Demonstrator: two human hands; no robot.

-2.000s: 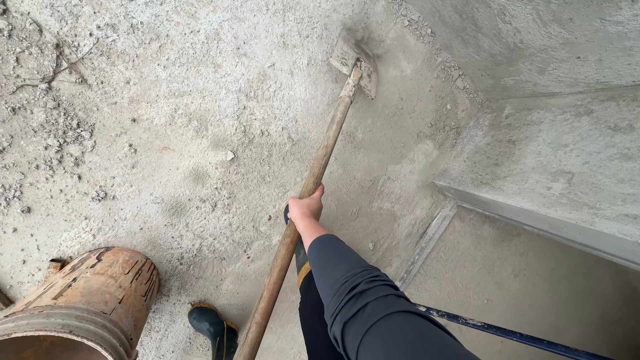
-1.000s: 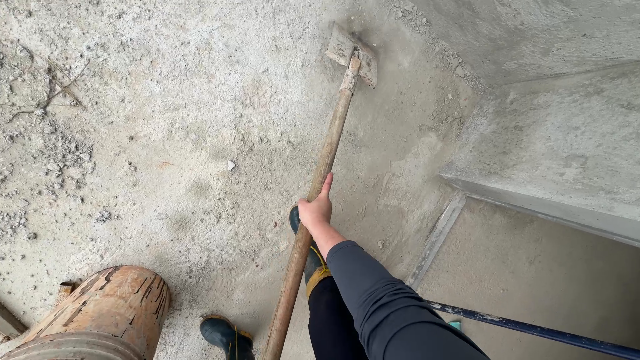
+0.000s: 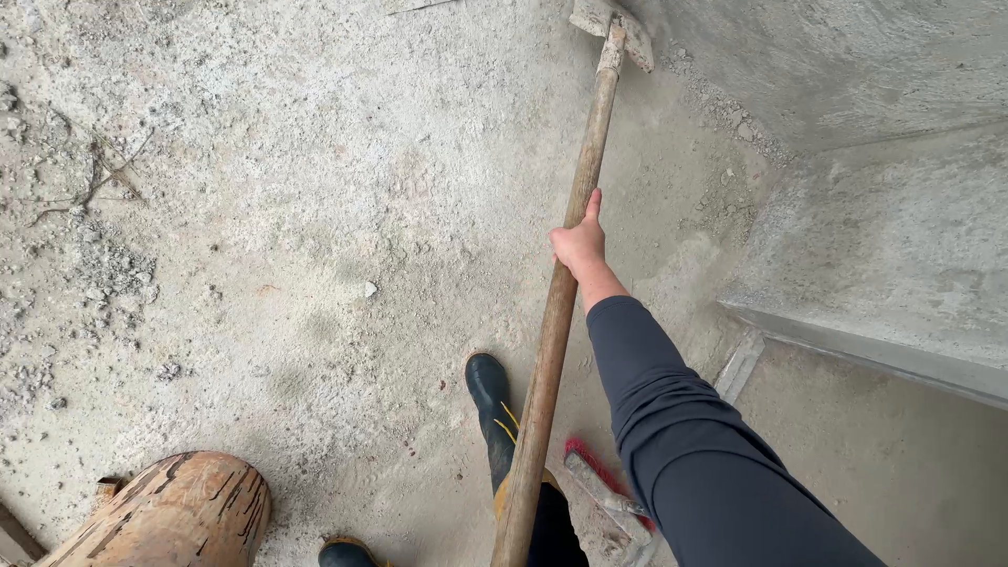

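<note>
My right hand is closed around the middle of a long wooden handle, with one digit extended along it. This handle runs from the bottom edge up to a flat, cement-caked metal hoe blade, which rests at the floor near the top. My left hand is out of view, and the handle's lower end is cut off by the frame. Left of the handle, a dark rubber boot stands on the rough concrete floor; a second boot shows at the bottom edge. A red-bristled broom head lies beside my sleeve.
At lower left is a worn, scraped orange-brown bucket. Concrete walls meet at the right, with loose debris along their base. A raised strip borders a recessed floor. Rubble and twigs lie at left.
My right hand and the hoe blade have moved forward, away from my body. The broom head has come into view. The view has shifted somewhat.
</note>
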